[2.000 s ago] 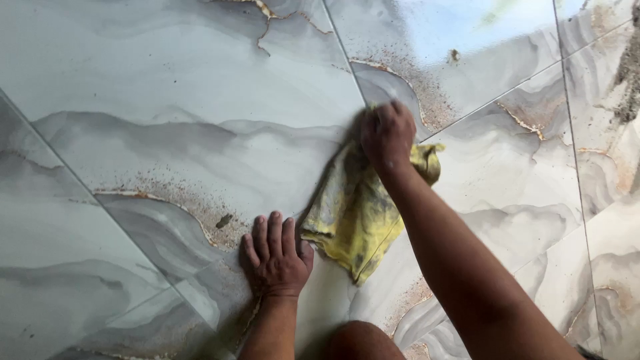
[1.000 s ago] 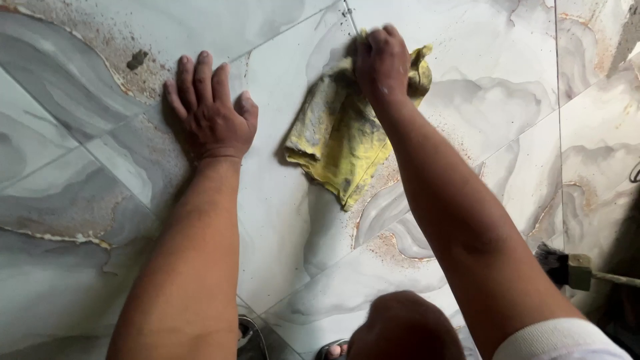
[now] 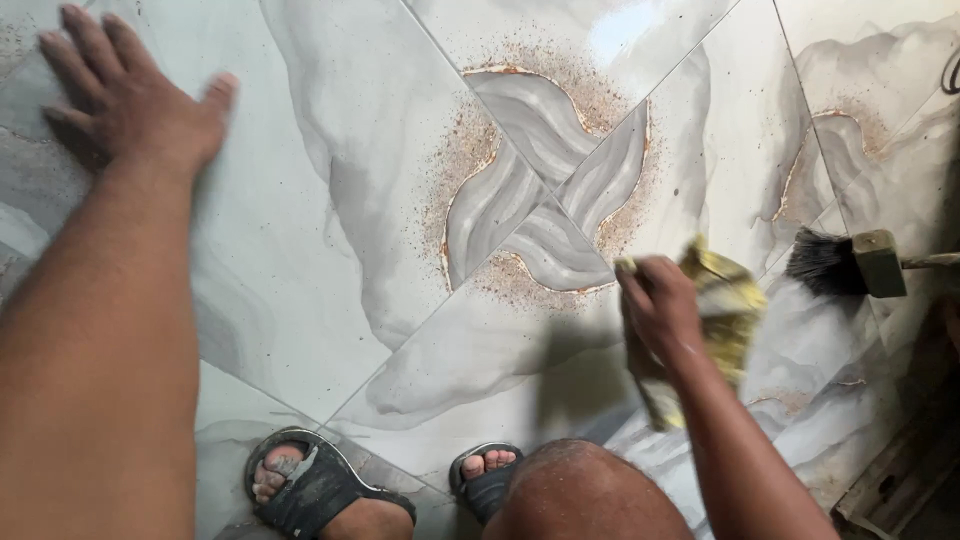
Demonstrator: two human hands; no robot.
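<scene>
My right hand [image 3: 664, 304] is closed on a yellow and grey cloth [image 3: 727, 315], which hangs in folds on both sides of the fist, right of the middle of the view. A shadow lies on the floor to the left of the cloth. At the upper left my left hand [image 3: 142, 109] is spread with its fingers apart and holds nothing; its thumb is slightly blurred. Under both hands are marble-patterned floor tiles [image 3: 450, 367] with grey swirls and brown speckles around a four-part motif.
A brush with black bristles [image 3: 829, 262] and a thin handle lies at the right. My feet in black sandals [image 3: 315, 480] and my knee [image 3: 592, 487] are at the bottom. Dark, unclear items [image 3: 900, 465] stand at the lower right.
The view has shifted a lot. The cloth, flat on the tiles before, is now bunched and hanging from my right hand, nearer my knee. My left hand remains spread.
</scene>
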